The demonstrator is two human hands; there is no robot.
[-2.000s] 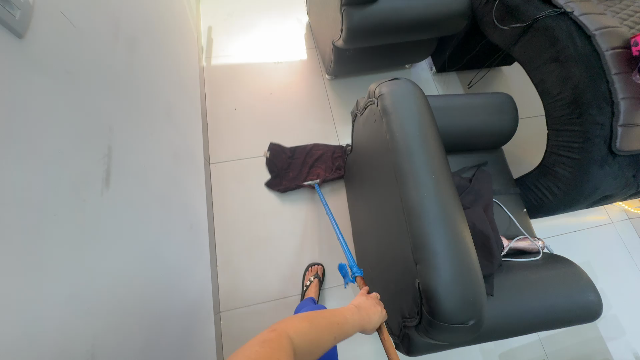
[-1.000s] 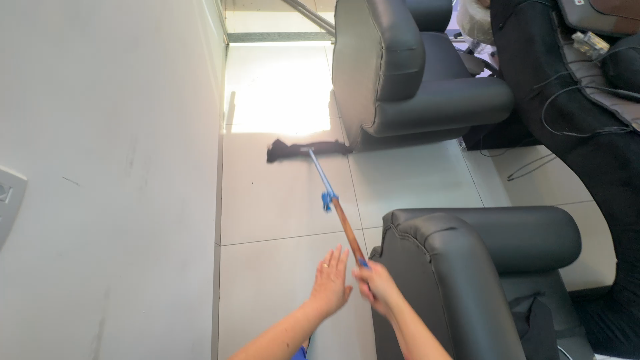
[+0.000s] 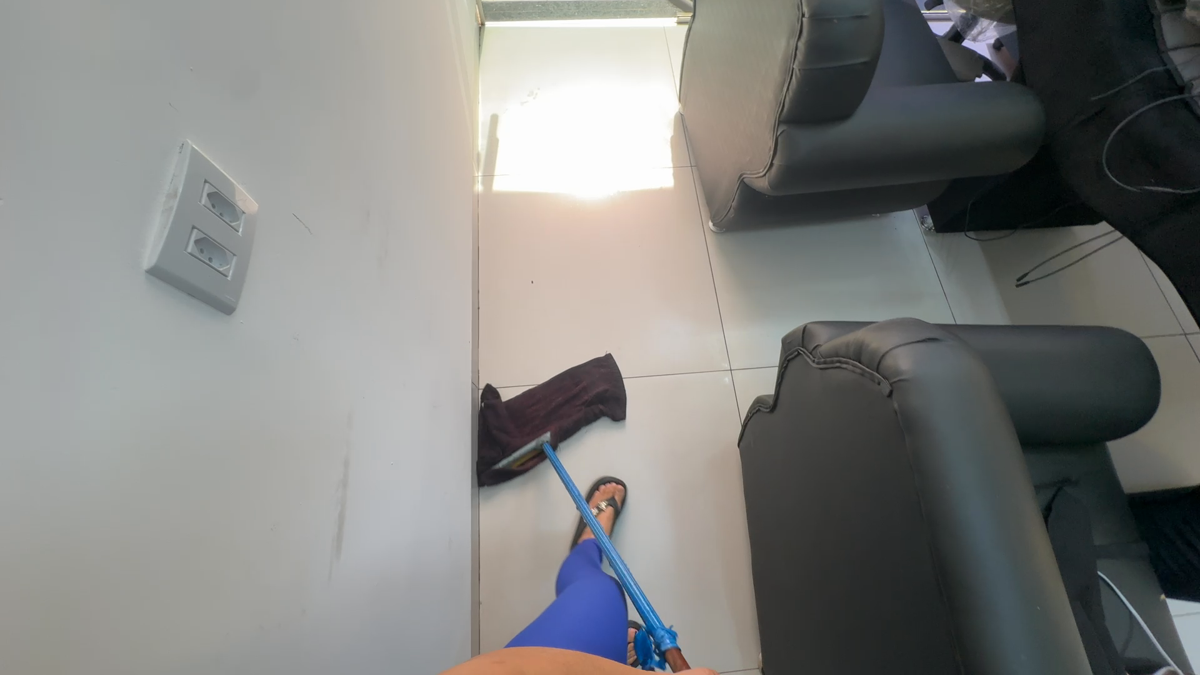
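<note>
A floor squeegee's blue pole slants up from the bottom edge to its head, partly covered by a dark maroon cloth. The cloth lies on the tiled floor, its left end against the foot of the wall. Blue material is bunched where the pole meets a brown lower handle. My left forearm crosses the bottom edge, and only a sliver of my left hand shows, closed at this handle; its fingers are mostly cut off. My right hand is out of view.
A white wall with a double socket runs along the left. Black padded armchairs stand at upper right and lower right. My sandalled foot is beside the pole. Thin cables lie at right.
The squeegee head and cloth have moved back toward me and left to the wall. My right hand, on the handle a second ago, has left the view. My left hand, then open, is now at the handle.
</note>
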